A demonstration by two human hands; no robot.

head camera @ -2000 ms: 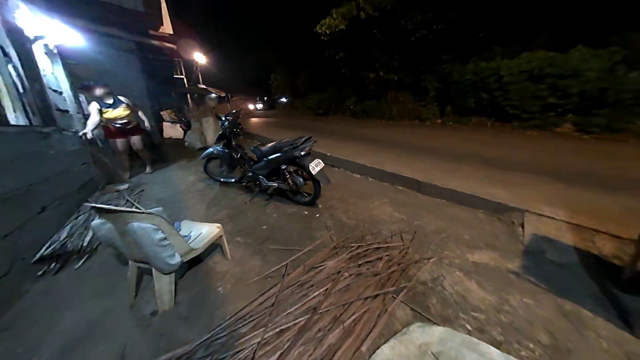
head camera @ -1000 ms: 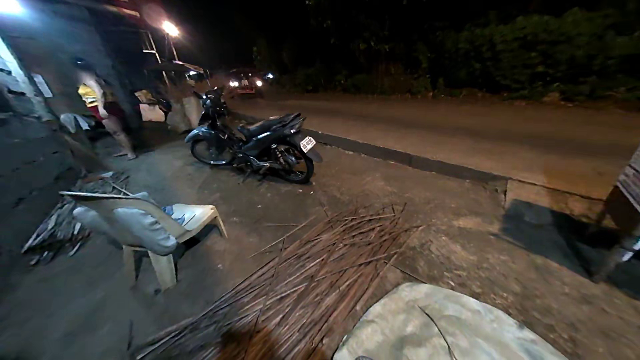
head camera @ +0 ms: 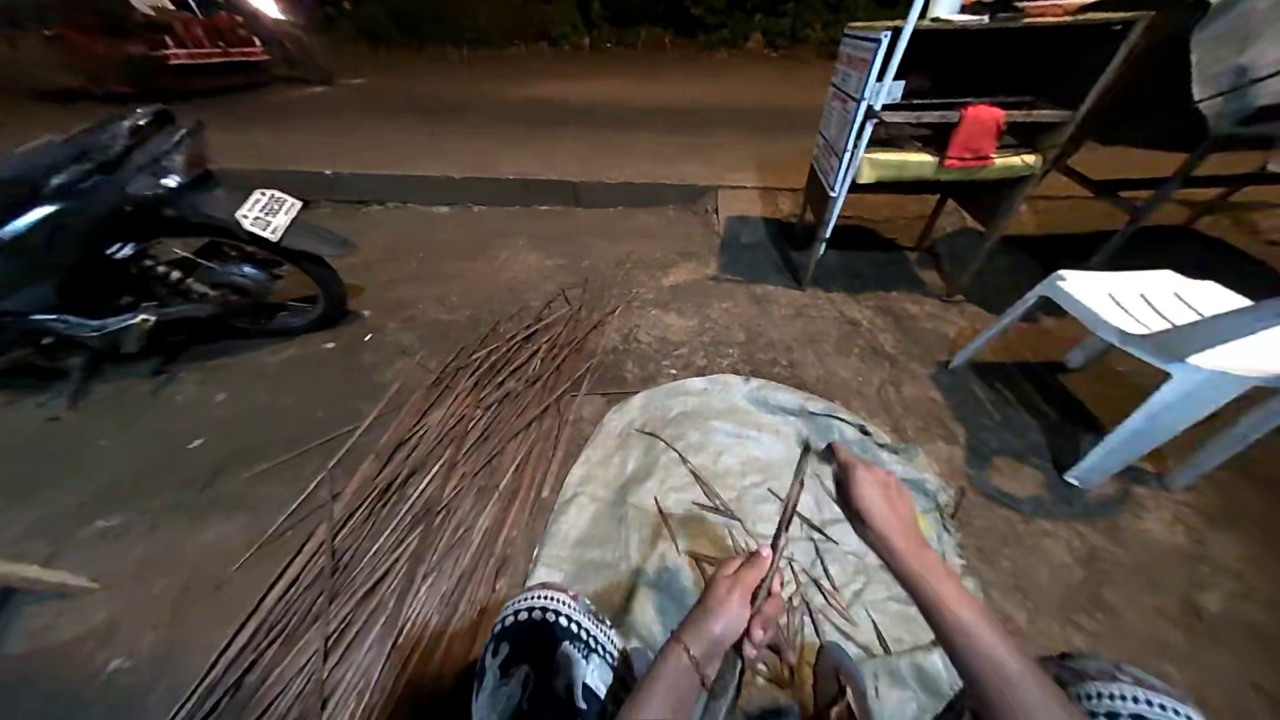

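My left hand (head camera: 738, 605) is closed round a dark, narrow stick or palm rib (head camera: 790, 500), which slants up and away over a pale sack-like sheet (head camera: 720, 420). My right hand (head camera: 868, 492) is beside the far end of that stick, its fingers curled; whether it holds something small cannot be made out. Short brown slivers (head camera: 710, 490) are scattered on the sheet between and below my hands. Left of the sheet, a large heap of long, thin brown sticks (head camera: 440, 480) lies on the ground.
A motorcycle (head camera: 240, 270) stands at the left. A white plastic chair (head camera: 1150, 310) is on the right, behind it a wooden stall (head camera: 1090, 70) with a red cloth (head camera: 974, 136). A low concrete curb (head camera: 450, 188) runs along the road, where a blurred vehicle (head camera: 200, 50) shows at the upper left.
The view has swung right and down. Both my hands and the held stick are now in sight, as is the white chair on the right. The vehicle on the road appears closer.
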